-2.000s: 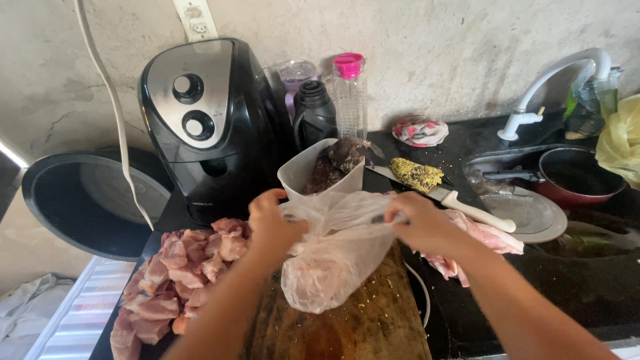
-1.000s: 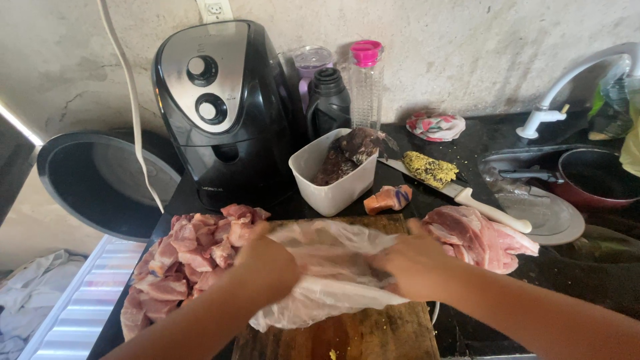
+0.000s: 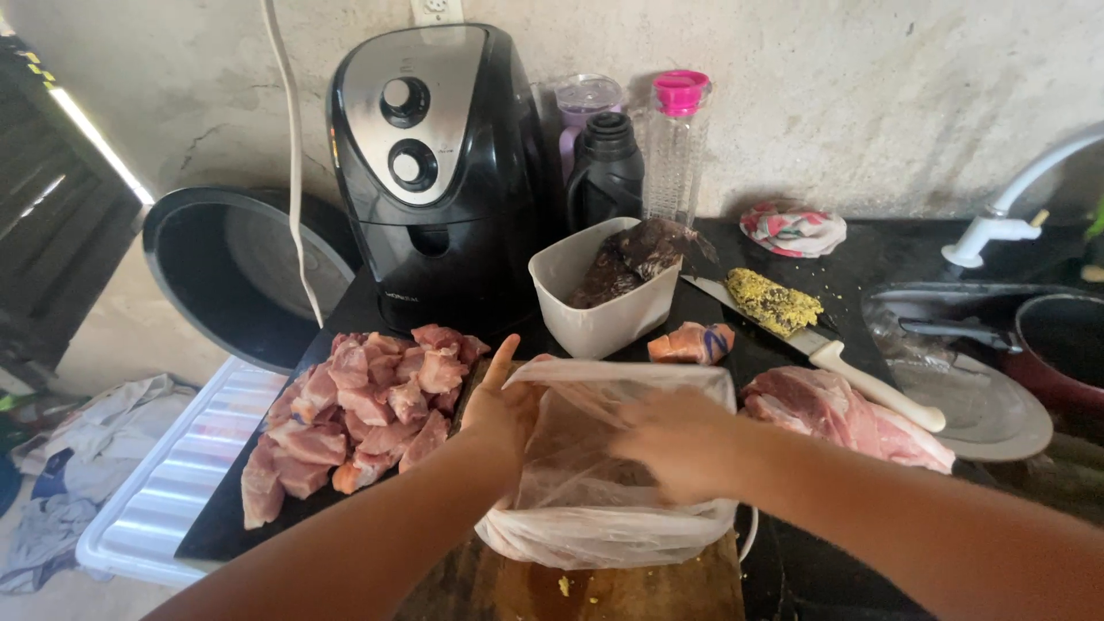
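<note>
A clear plastic bag (image 3: 604,526) lies spread wide on the wooden cutting board (image 3: 673,586). My left hand (image 3: 500,414) is at the bag's left edge, with the film against its fingers and one finger raised. My right hand (image 3: 673,440) reaches inside the mouth of the bag; its fingers are blurred, and their grip cannot be told. Chunks of raw meat (image 3: 371,397) are heaped left of the board. A larger piece of raw meat (image 3: 845,418) lies to the right, and a small piece with a blue mark (image 3: 692,343) sits behind the bag.
Behind the board stands a white plastic container (image 3: 604,319) with dark fish in it. A white-handled knife (image 3: 871,379) lies beside a yellow-crumbed item (image 3: 774,302). An air fryer (image 3: 431,172), a black thermos (image 3: 608,164) and a clear bottle (image 3: 674,155) stand near the wall. At right is a sink (image 3: 914,297).
The bag, bunched up and held above the board two seconds ago, now lies spread on it. My right hand has moved inside its mouth. The small blue-marked piece, hidden at first, is now visible.
</note>
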